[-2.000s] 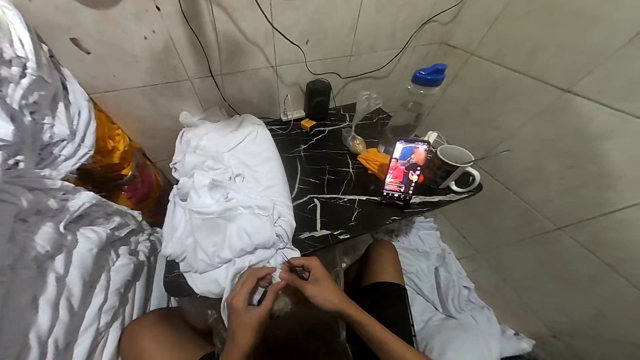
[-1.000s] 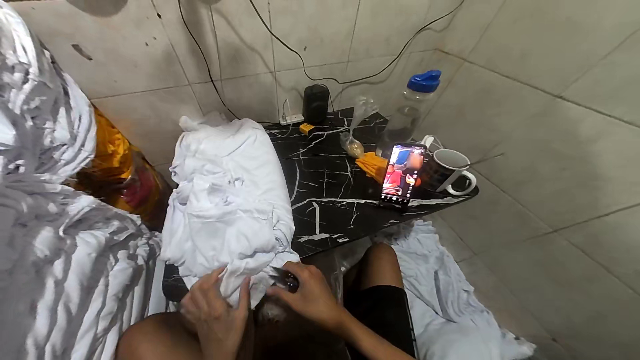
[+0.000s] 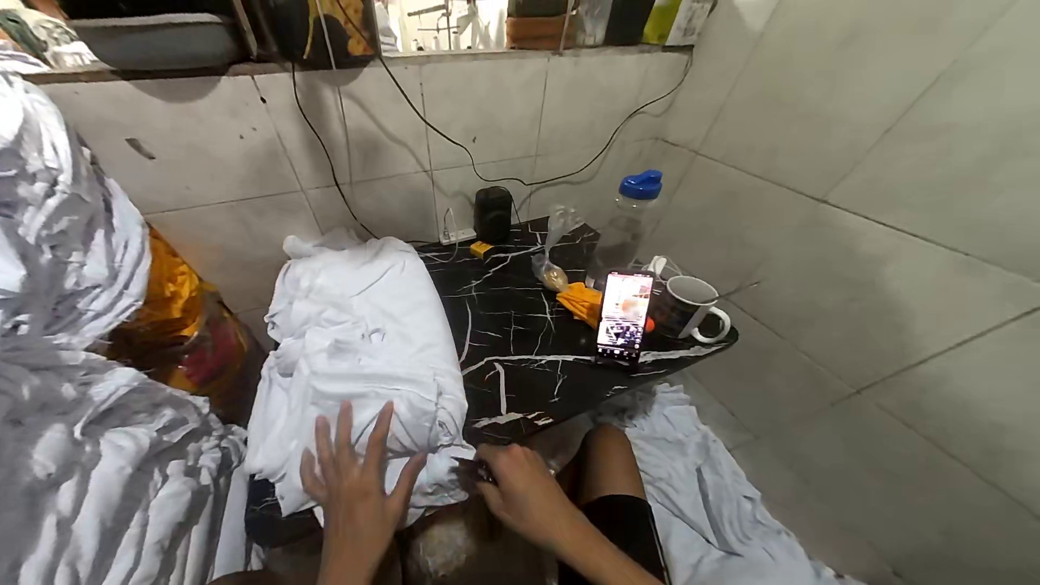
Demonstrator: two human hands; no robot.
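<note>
White fabric [image 3: 366, 341] lies in a thick, rumpled pile on a black table with a white marble pattern [image 3: 520, 325]. My left hand [image 3: 357, 479] rests on the pile's near part, its fingers spread and holding nothing. At the pile's near right corner, my right hand [image 3: 520, 487] is closed around a small dark tool [image 3: 478, 470], which looks like thread snips. The tool's tip touches or nearly touches the cloth; my fingers hide much of it.
A lit phone [image 3: 624, 317] leans by a mug [image 3: 691, 305]. Behind are a blue-capped bottle [image 3: 626, 227], an orange cloth [image 3: 580, 302], a knotted plastic bag [image 3: 554, 272] and a dark speaker-like object [image 3: 493, 213]. White cloth heaps [image 3: 106, 471] stand left; more cloth [image 3: 699, 487] lies right.
My left hand has gone from gathering the cloth's near edge to lying spread on the pile. My right hand still holds the dark tool. The view has tilted up, showing a ledge.
</note>
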